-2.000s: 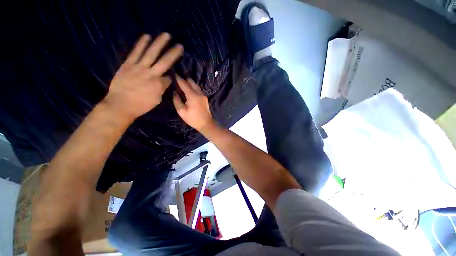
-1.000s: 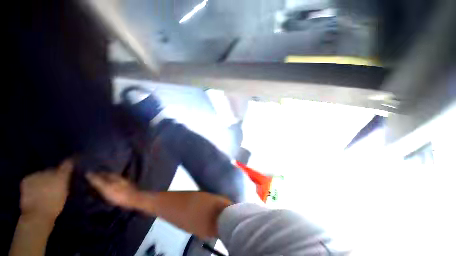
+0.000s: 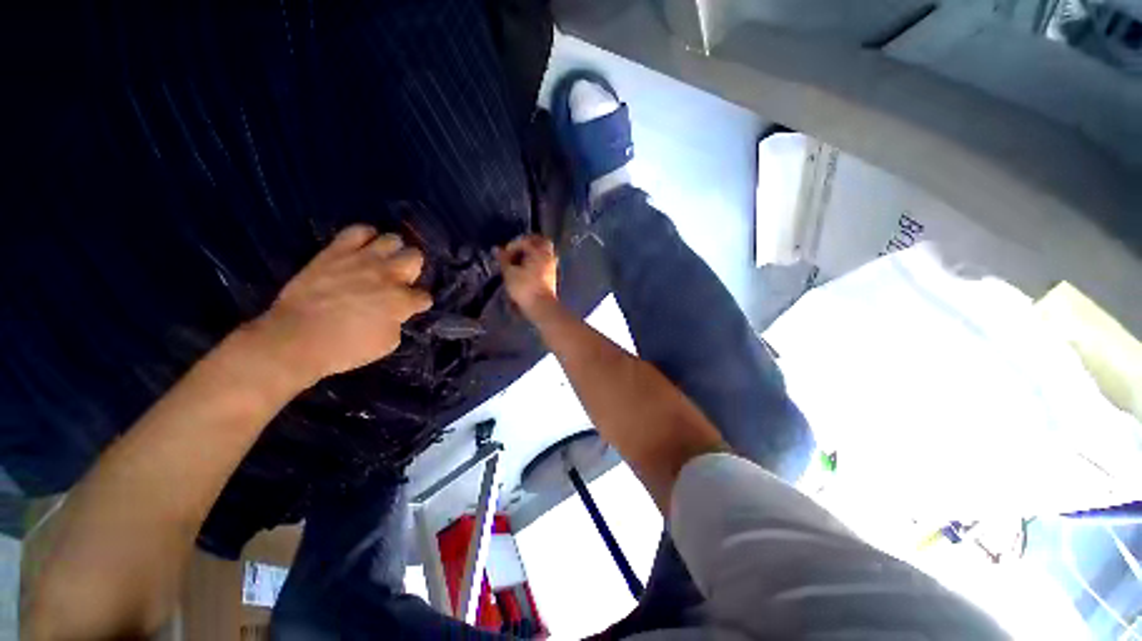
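A dark pinstriped garment (image 3: 413,113) fills the upper left and drapes towards my lap, with bunched, ragged-looking edges around my hands. My left hand (image 3: 357,298) is curled on these folds, its fingers closed on the cloth; the fingertips are partly hidden. My right hand (image 3: 531,269) is at the cloth's right side, thumb and fingers pinched together on its edge. Whether a thread is between the fingertips is too small to tell.
My leg and sandalled foot (image 3: 599,138) are right of the cloth. White cloth (image 3: 927,376) lies at right, near a white box (image 3: 864,207). Below are a metal frame (image 3: 477,532), a red object (image 3: 457,557), a round base (image 3: 564,461) and a cardboard box (image 3: 213,595).
The view swung right, then came back. My hands, spread and close together two seconds ago, are now farther apart with fingers curled or pinched on the cloth.
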